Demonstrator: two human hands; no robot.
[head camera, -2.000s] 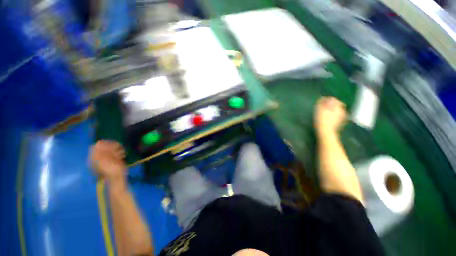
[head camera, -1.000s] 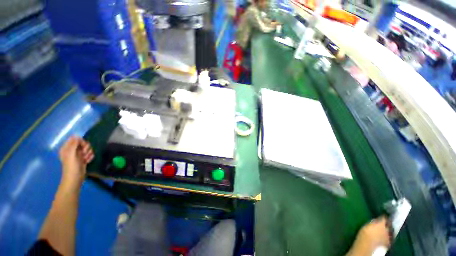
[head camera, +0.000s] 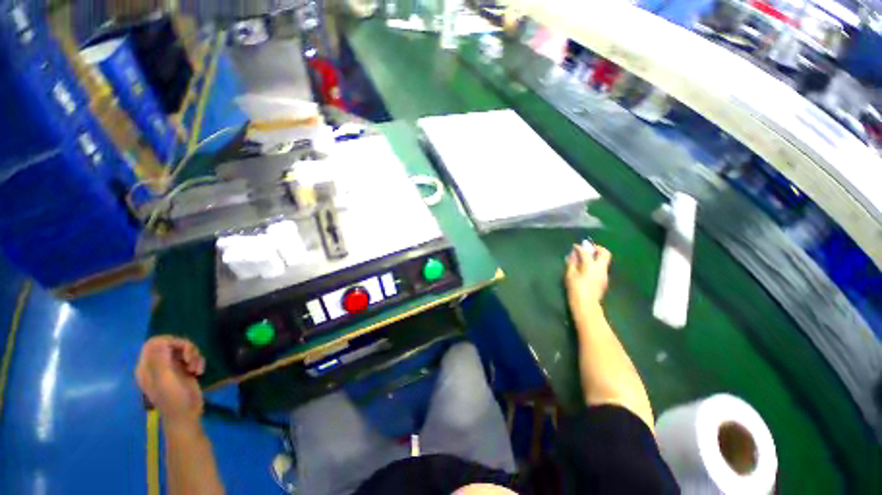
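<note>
My left hand (head camera: 172, 372) is left of the press's front corner, off the machine, with fingers loosely curled and no object visible. My right hand (head camera: 587, 276) is over the green bench, with a small white piece (head camera: 588, 245) showing at its fingertips; its shape is unclear. Several white plastic housings (head camera: 261, 251) lie bunched on the left of the grey base plate (head camera: 387, 208). A metal fixture (head camera: 309, 184) and a slotted clamp bar (head camera: 332, 232) are at its centre. The front panel has green buttons (head camera: 260, 333) and a red emergency stop button (head camera: 356, 300).
A stack of white sheets (head camera: 508, 169) lies on the green bench beyond my right hand. A long white strip (head camera: 677, 261) lies to its right. A white film roll (head camera: 720, 450) is near my right elbow. A masking tape roll (head camera: 426, 189) sits beside the base plate.
My right hand has moved from the white strip at the right back toward the middle of the bench. The strip now lies free. The view has turned, and my left hand stays left of the machine.
</note>
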